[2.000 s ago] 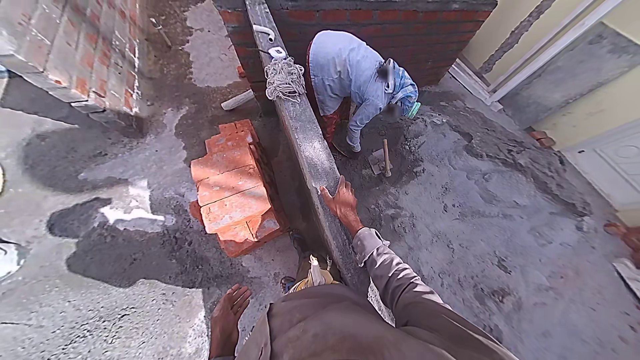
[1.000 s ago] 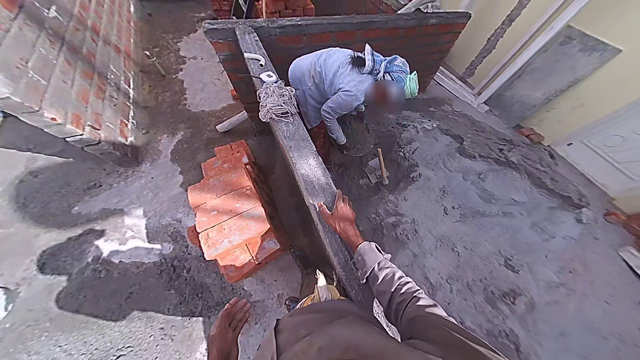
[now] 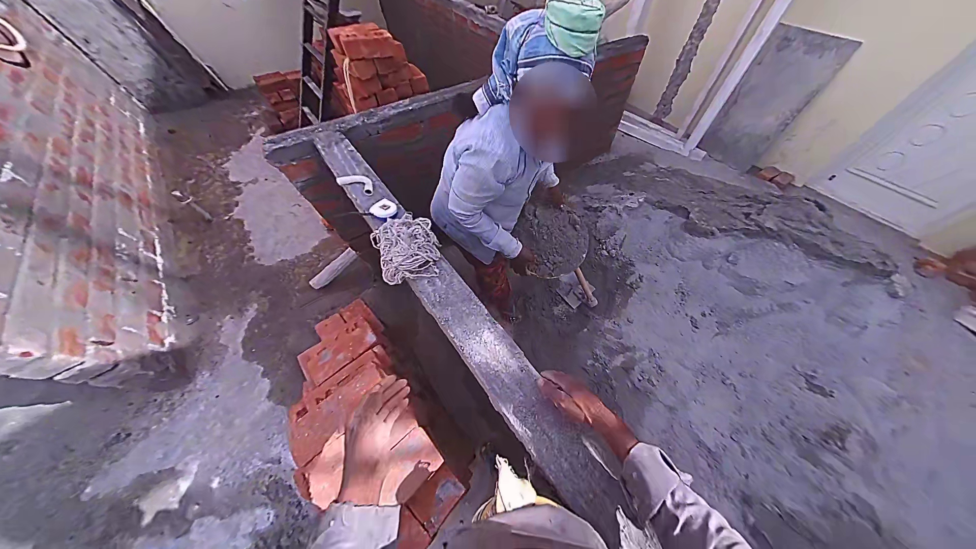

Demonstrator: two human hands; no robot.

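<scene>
My right hand (image 3: 583, 404) rests on the edge of the grey mortar-topped wall (image 3: 488, 335), holding nothing. To its left, my left hand (image 3: 381, 442) is raised over the stacked red bricks (image 3: 343, 358), fingers extended and nothing in it; whether it touches them cannot be told. Farther along the wall top lie a bundle of pale string (image 3: 406, 248), a white round object (image 3: 383, 208) and a bent white pipe piece (image 3: 355, 183). Beyond the wall a co-worker (image 3: 488, 168) stands holding a round pan of wet mortar (image 3: 555, 240) with both hands.
A wooden-handled hoe (image 3: 585, 288) lies by the spread mortar (image 3: 747, 343) on the right. A cross wall (image 3: 412, 114) joins the long wall at the far end. Behind it are a ladder (image 3: 313, 61) and more stacked bricks (image 3: 377, 65). A brick wall (image 3: 84, 252) stands left.
The co-worker has straightened from bending and now holds up the mortar pan. My left hand has moved forward over the bricks. My right hand remains on the wall. The view has tilted up.
</scene>
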